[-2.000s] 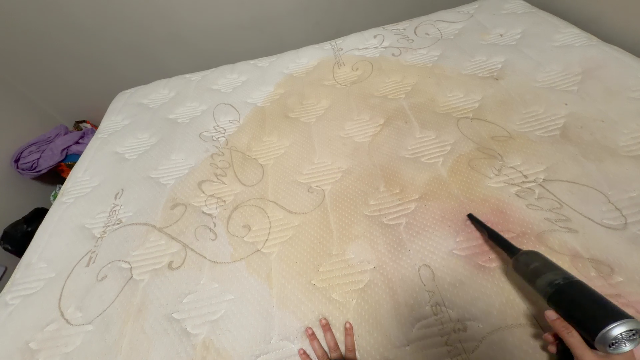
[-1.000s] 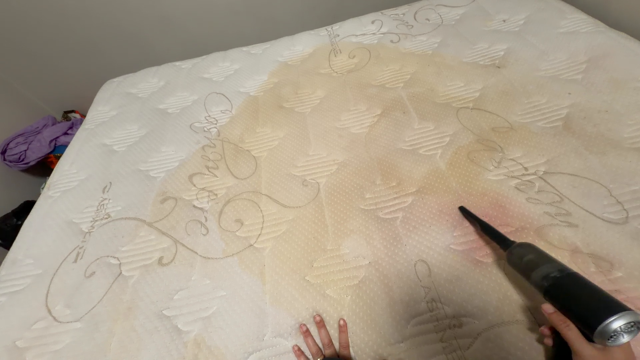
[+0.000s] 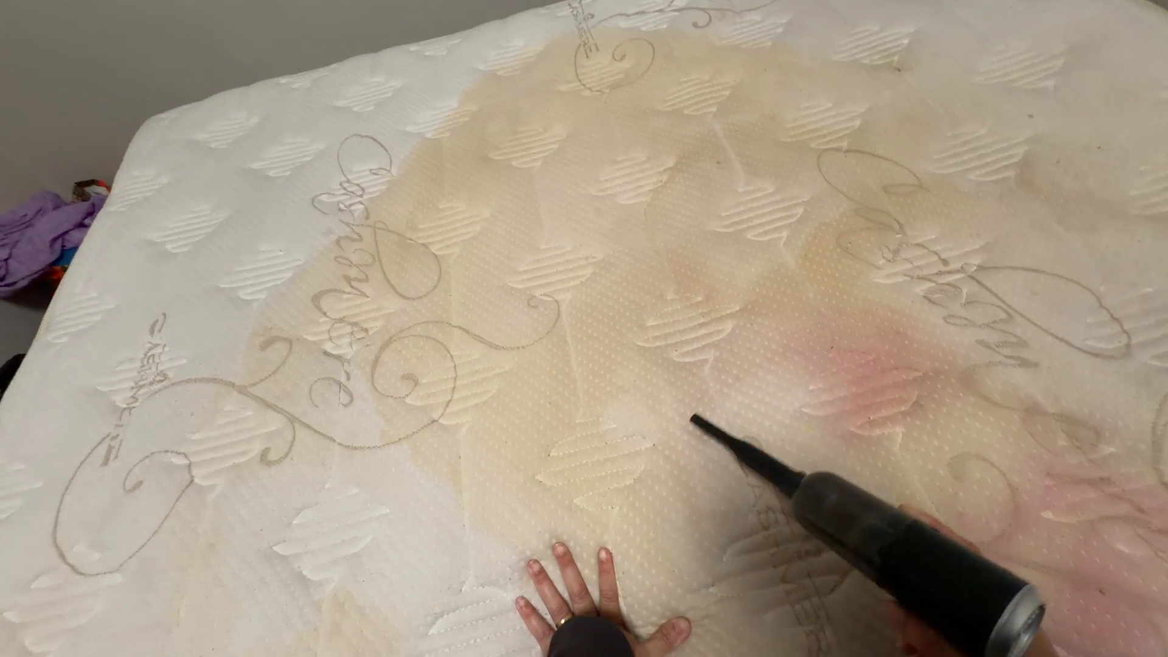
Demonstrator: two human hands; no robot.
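Note:
A white quilted mattress fills most of the view, with a broad yellowish stain and pink patches. My left hand rests palm down on it at the bottom centre, fingers spread, a ring on one finger and a dark cuff over part of it. At the lower right, my right hand is wrapped around a black handheld vacuum cleaner, which hides much of the hand. The vacuum's narrow nozzle points up and left, its tip at or just above the fabric.
Beyond the mattress's far edge stands a grey wall. Purple fabric and other small items lie beside the left edge, with a dark object partly in view below them.
The vacuum's nozzle has moved left, away from the pink patch. My left hand stays pressed on the mattress. The view has shifted somewhat.

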